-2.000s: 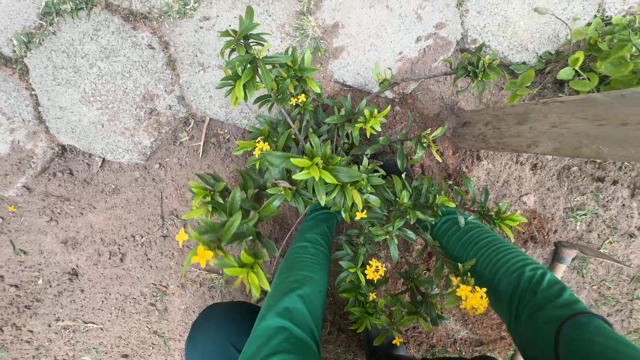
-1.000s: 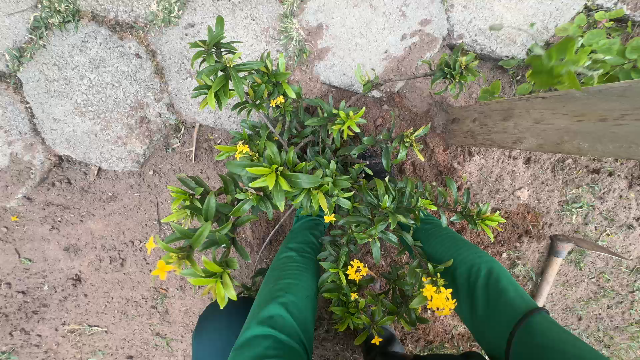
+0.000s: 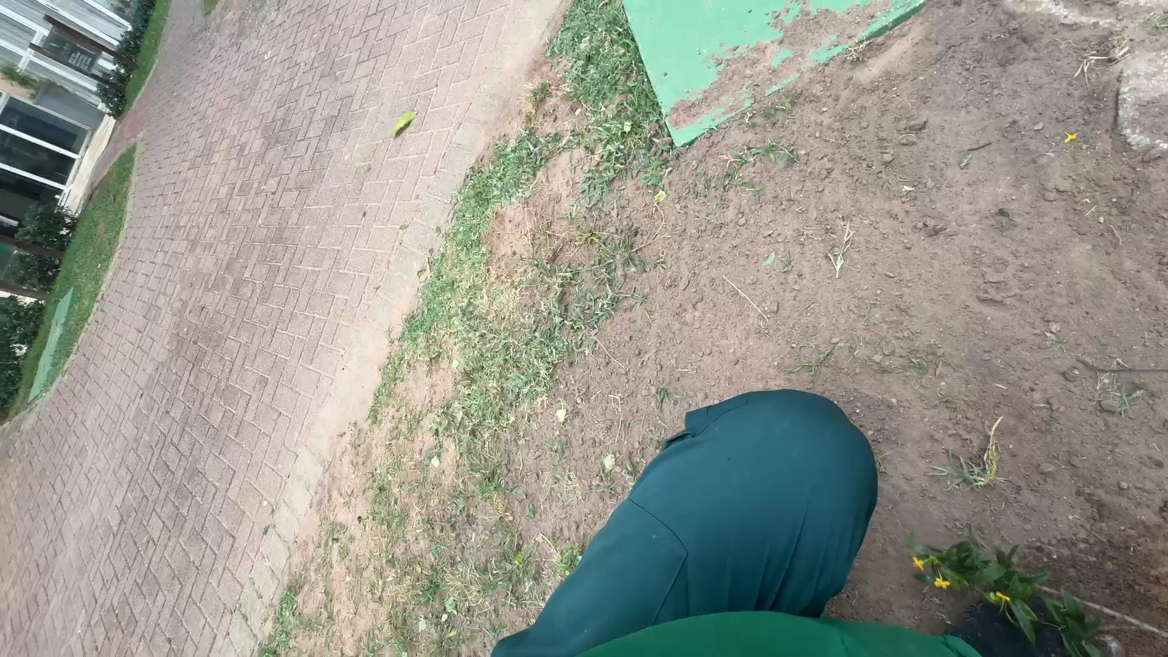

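Note:
Neither of my hands shows in the head view now. A green sleeve or shirt (image 3: 776,636) crosses the bottom edge, below my bent knee in dark green trousers (image 3: 730,511). At the lower right corner, part of the shrub (image 3: 1013,584) with dark leaves and small yellow flowers lies low over the soil, beside a dark object too cut off to name. The rest of the shrub is out of view.
Bare brown soil (image 3: 912,301) surrounds the knee, with patchy grass (image 3: 493,365) to its left. A brick-paved path (image 3: 228,274) curves along the left side. A green painted slab (image 3: 721,55), partly covered with soil, lies at the top. A stone paver (image 3: 1145,100) sits at the right edge.
The view has swung far to the left, toward the path. Both green-sleeved arms reached into the shrub earlier; the hands are out of view now, and only the shrub's edge shows.

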